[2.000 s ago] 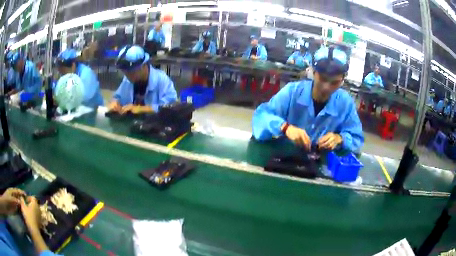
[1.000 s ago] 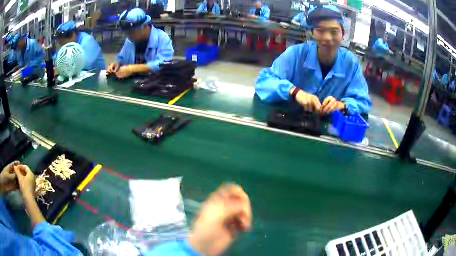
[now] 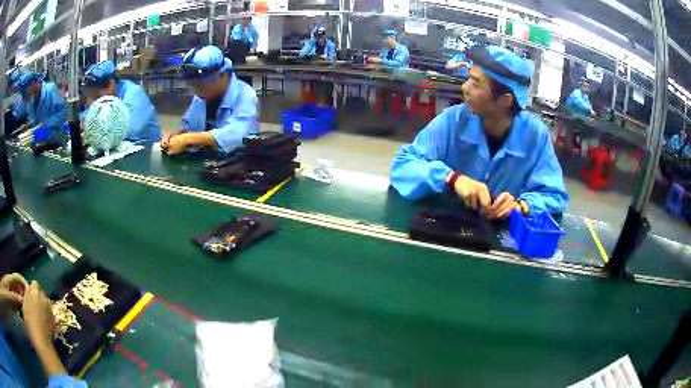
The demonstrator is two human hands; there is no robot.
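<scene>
Neither of my hands is in view. A white packet [image 3: 238, 355] lies on the green bench at the bottom, left of centre, cut off by the lower edge. A corner of the slotted white tray [image 3: 611, 377] shows at the bottom right, mostly out of the picture. A black tray with small parts [image 3: 235, 235] lies on the green belt beyond the packet.
At the lower left a neighbour's hands work beside a black tray with cream pieces [image 3: 94, 292]. Across the belt [image 3: 364, 280] a person works by a black tray [image 3: 451, 229] and a small blue box [image 3: 536, 233]. Black posts stand left and right. Stacked black trays [image 3: 254, 163] are opposite.
A hand of mine, raised low in the centre one second ago, is out of the picture. The view has tilted up, and the person opposite has turned their head to the side.
</scene>
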